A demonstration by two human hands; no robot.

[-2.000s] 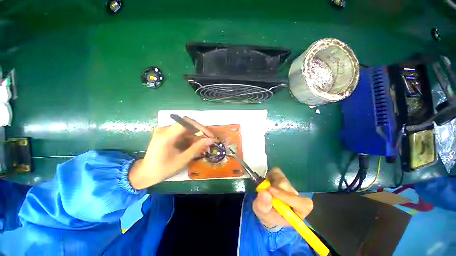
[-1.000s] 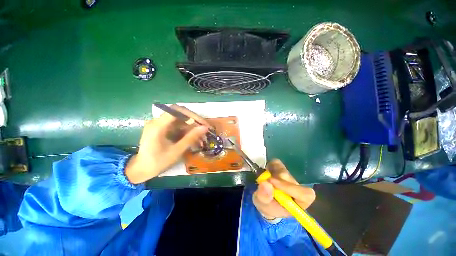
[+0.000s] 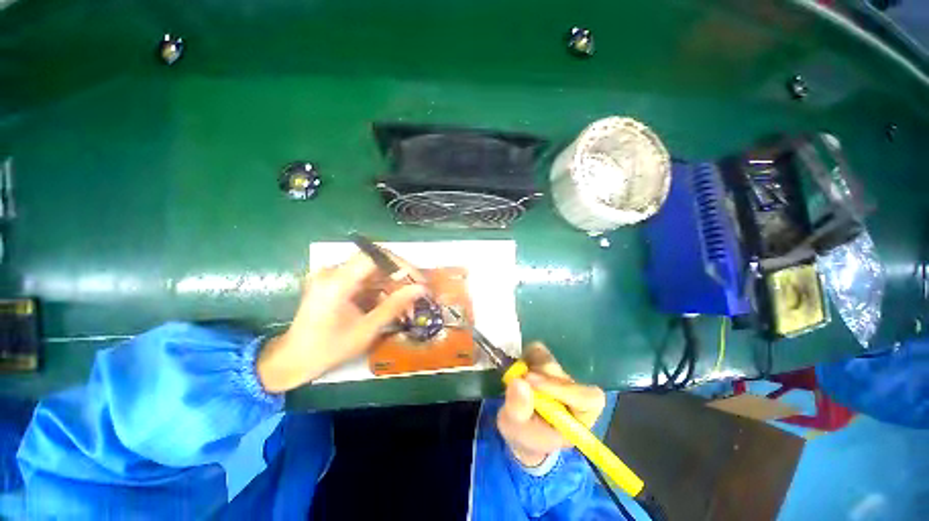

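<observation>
A round black circuit board with a yellow centre [image 3: 424,320] sits on the orange-brown jig [image 3: 418,356], which lies on white paper [image 3: 499,267]. My left hand [image 3: 341,317] is closed on slim dark tweezers [image 3: 379,254], its fingertips at the board's upper left edge. My right hand [image 3: 548,399] holds the yellow soldering iron [image 3: 581,436] like a pen. The iron's metal tip points at the board's right side; whether it touches is too small to tell. A thin pale line runs from the left towards my left hand.
A black fan [image 3: 458,183] stands behind the paper, with a crusted tin [image 3: 611,175] right of it. A blue box [image 3: 696,242], a yellow sponge [image 3: 796,299] and a clear plastic bag [image 3: 854,288] are at right. More round boards [image 3: 299,180] are spaced along the green bench.
The camera view has shifted, showing more of the far bench and right side. Both hands keep their tools at the board, with the iron's tip still at its right side.
</observation>
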